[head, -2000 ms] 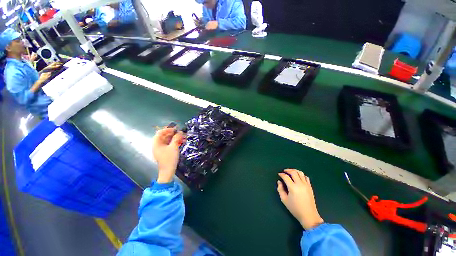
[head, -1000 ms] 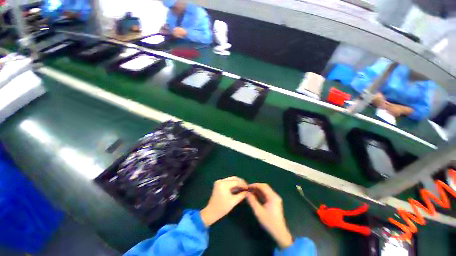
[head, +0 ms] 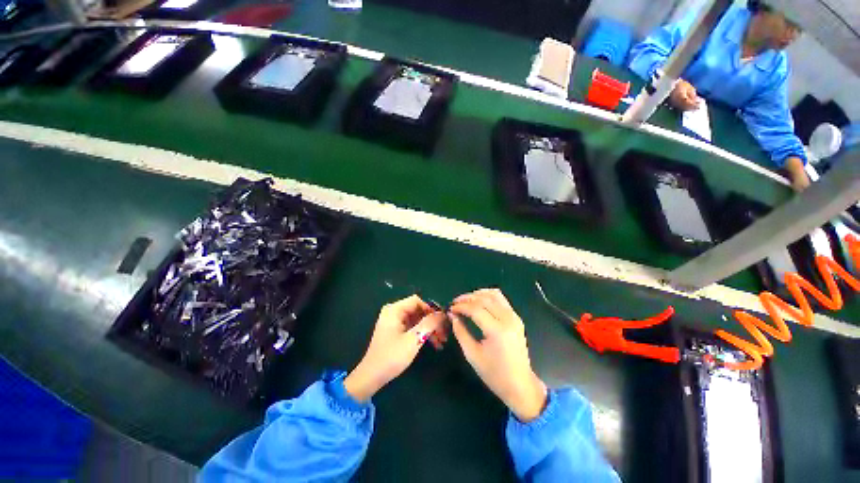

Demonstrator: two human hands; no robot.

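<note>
My left hand (head: 398, 341) and my right hand (head: 492, 341) meet at the fingertips over the green bench, right of the parts tray. They pinch a tiny dark flex-cable part (head: 437, 306) between them; its details are too small to tell. A small red bit (head: 423, 337) shows at my left fingers. The black parts tray (head: 132, 325) is heaped with tangled black and silver strips (head: 226, 283). An opened tablet (head: 732, 424) in a black foam tray lies at the lower right.
A red-orange air blow gun (head: 622, 337) with a coiled orange hose (head: 787, 311) lies right of my hands. Foam trays with tablets (head: 550, 176) stand on the conveyor beyond a whitish strip (head: 453, 228). A small black block (head: 135, 255) lies left. A metal post (head: 764, 231) and a person (head: 745, 80) are at right.
My left hand has come from the parts tray to meet my right hand. The camera view has turned right and down, bringing the lower-right tablet more into view. The red bit remains at my left fingers.
</note>
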